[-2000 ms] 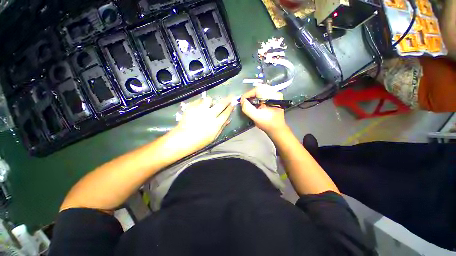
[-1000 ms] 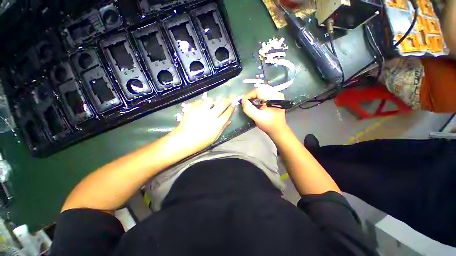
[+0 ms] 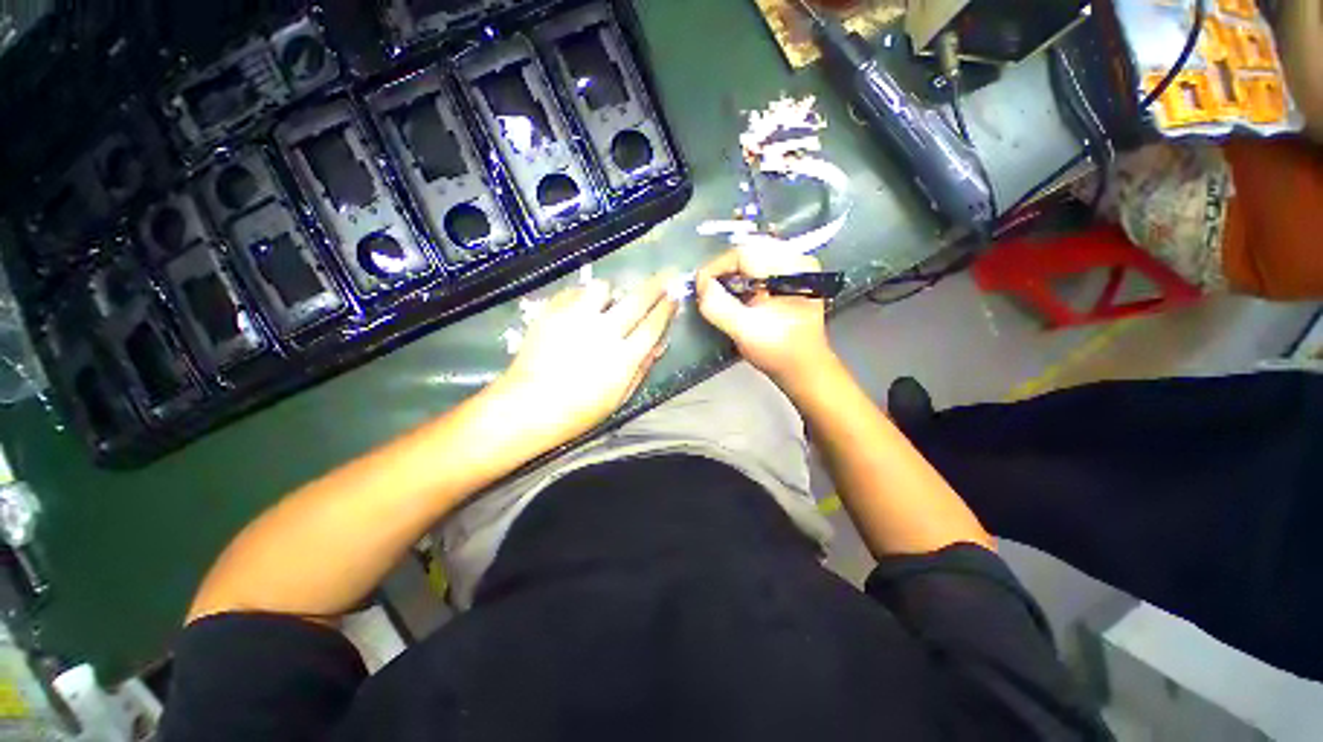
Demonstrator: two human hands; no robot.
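My right hand (image 3: 769, 319) holds a slim black pen-like tool (image 3: 795, 286) that points left. My left hand (image 3: 588, 355) lies on the green mat, its fingertips close to the tool's tip. A small pale part (image 3: 682, 286) shows at the left fingertips; whether they pinch it or only press it down I cannot tell. A pile of pale parts (image 3: 534, 316) lies beside and partly behind my left hand. A second pile of pale parts (image 3: 781, 131) lies beyond my right hand, with a curved whitish strip (image 3: 837, 203) beside it.
A large black blister tray (image 3: 421, 268) fills the upper left. A thick black cylinder tool (image 3: 929, 160) lies right of the piles. A metal box-like stand (image 3: 1001, 26), an orange parts tray (image 3: 1204, 73) and a red stool (image 3: 1088, 276) are at the right. Another person's orange sleeve (image 3: 1277, 218) shows there.
The black tool has tilted slightly, its rear end now a little higher in the picture. The view has shifted slightly. Both hands remain nearly in place.
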